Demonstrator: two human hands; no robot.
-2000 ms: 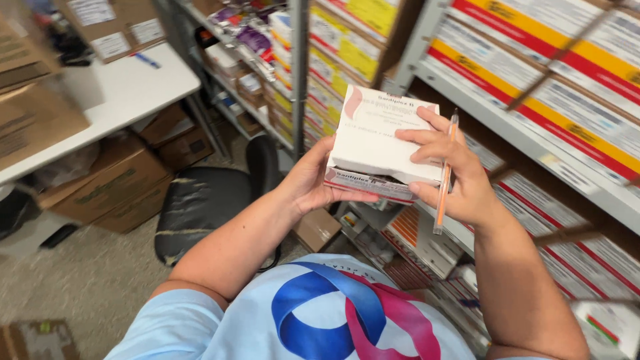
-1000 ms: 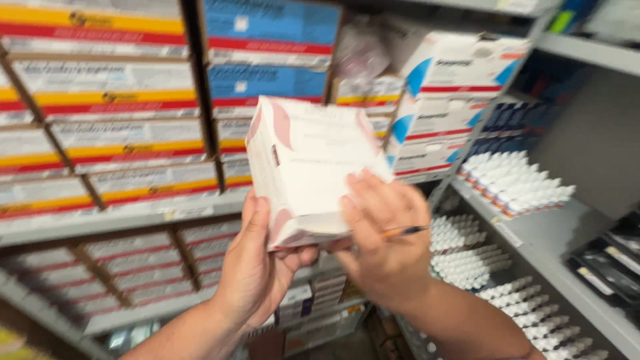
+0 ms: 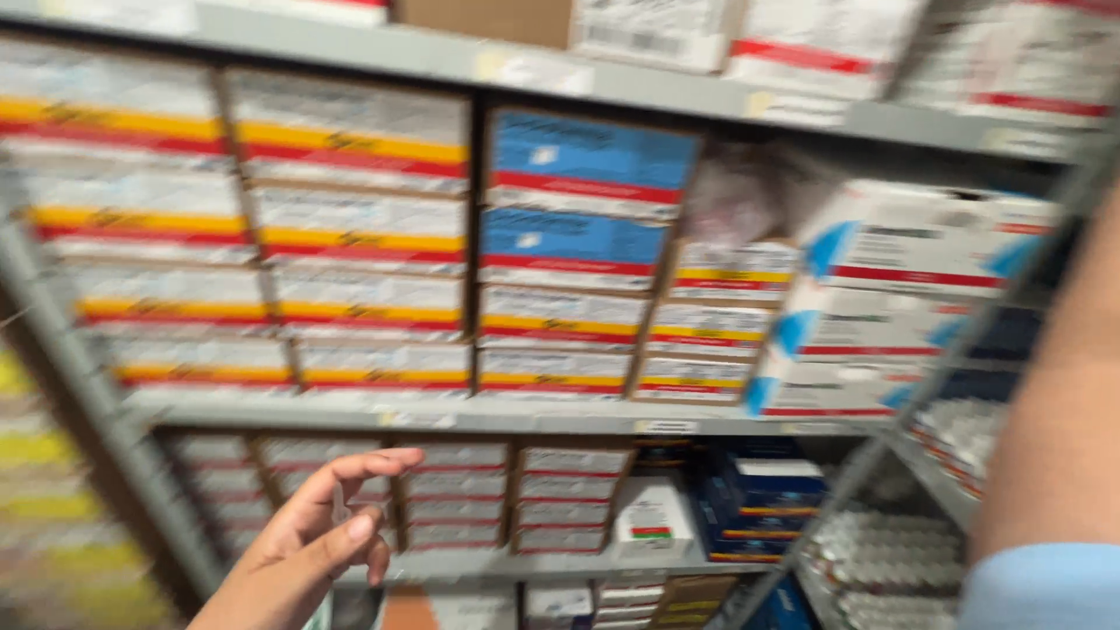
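My left hand (image 3: 319, 534) is at the lower left, in front of the lower shelf, with thumb and fingers apart and no box in it. A thin pale strip shows between its fingers; what it is cannot be told. My right forearm reaches up along the right edge, and the right hand is out of the frame. Behind them, white medicine cartons with yellow and red bands (image 3: 354, 219) stand stacked on a grey metal shelf (image 3: 525, 420), beside blue cartons with a red band (image 3: 586, 162).
White cartons with blue shapes (image 3: 919, 236) are stacked at the right, near a clear plastic bag (image 3: 735, 197). Below lie dark blue boxes (image 3: 761, 499) and a white box (image 3: 650, 521). Rows of white-capped bottles (image 3: 884, 551) stand on the right-hand shelf. An upper shelf edge (image 3: 647, 92) crosses above.
The white box with pink shapes, held in both hands earlier, is out of my left hand and cannot be seen. My right arm has moved up at the right. The view has turned to the shelves.
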